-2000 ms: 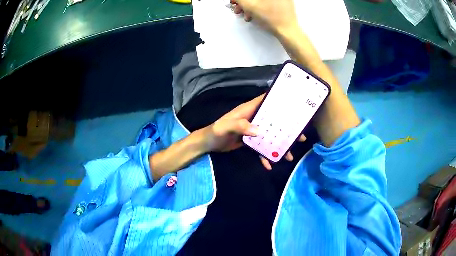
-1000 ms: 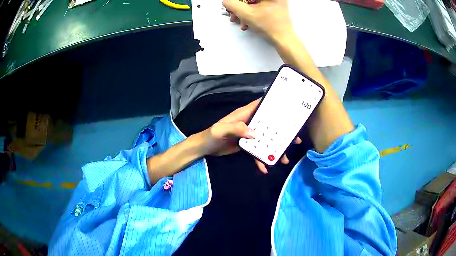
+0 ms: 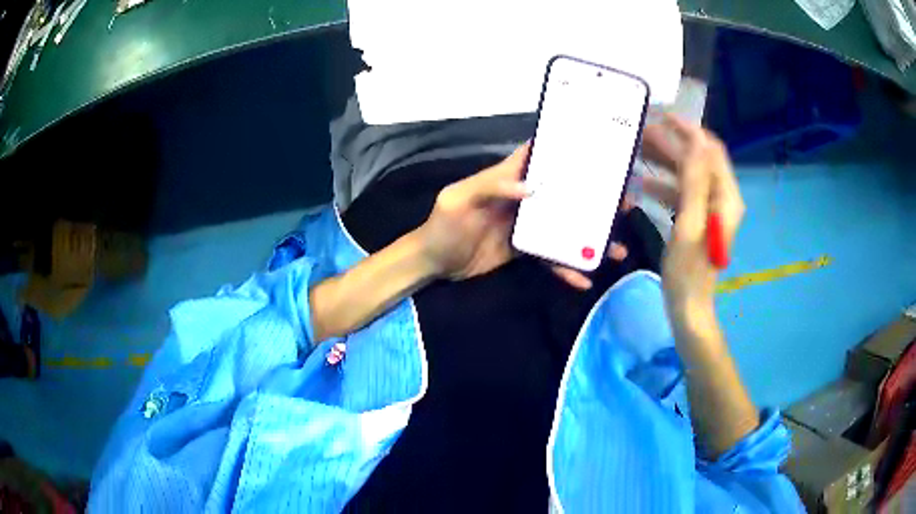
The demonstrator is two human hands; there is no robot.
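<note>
My left hand (image 3: 472, 223) holds a smartphone (image 3: 583, 166) upright over my lap, thumb at its left edge. Its screen is white with a red dot at the bottom and a small, unreadable number near the top. My right hand (image 3: 693, 196) is blurred, just right of the phone, with a red pen (image 3: 717, 241) held in it and sticking out by the palm. A large white paper sheet (image 3: 442, 60) with a ragged left edge overhangs the bench edge behind the phone, which covers part of it.
The green bench (image 3: 221, 35) curves across the top, with thin pale strips (image 3: 50, 25) at its left and clear plastic bags (image 3: 889, 30) at its right. Cardboard boxes (image 3: 844, 422) stand on the floor at lower right, another box (image 3: 72, 263) at left. A blue object (image 3: 788, 100) is under the bench.
My right hand has left the paper and moved down and right, beside the phone; the red pen now shows. The phone has moved up and turned more upright.
</note>
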